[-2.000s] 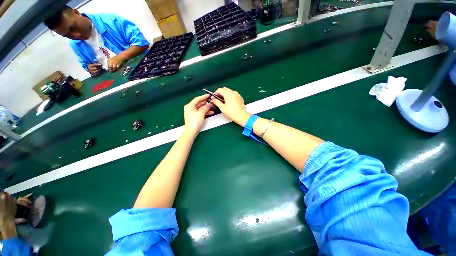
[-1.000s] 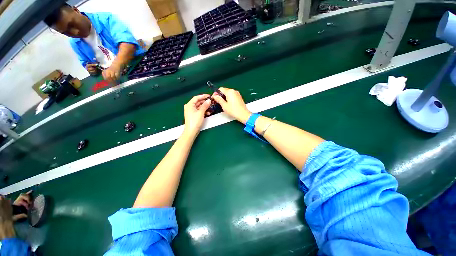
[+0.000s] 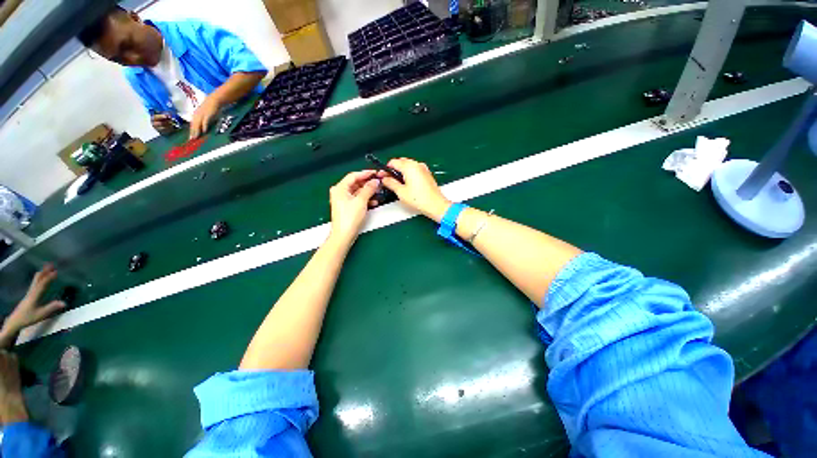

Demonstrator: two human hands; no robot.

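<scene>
My left hand (image 3: 352, 202) and my right hand (image 3: 414, 190) meet just above the white dividing strip (image 3: 528, 166). Between their fingers is a small dark unit (image 3: 383, 194), mostly hidden by the fingertips. My right hand also holds a slim dark hand tool (image 3: 382, 165), which points up and to the left. A bright blue wrist strap (image 3: 451, 221) is on my right wrist.
Dark units (image 3: 219, 230) lie spaced on the green belt (image 3: 296, 197). At right are a crumpled white tissue (image 3: 696, 163), a fan base (image 3: 758, 199) and a metal post (image 3: 703, 67). Black trays (image 3: 291, 100) and a person lie across. Another person's hands and a round dish (image 3: 66, 375) are far left.
The units on the belt have shifted left. The tool's angle has changed slightly. The neighbour's hand at far left has reached up to the belt. My hands stay in nearly the same place.
</scene>
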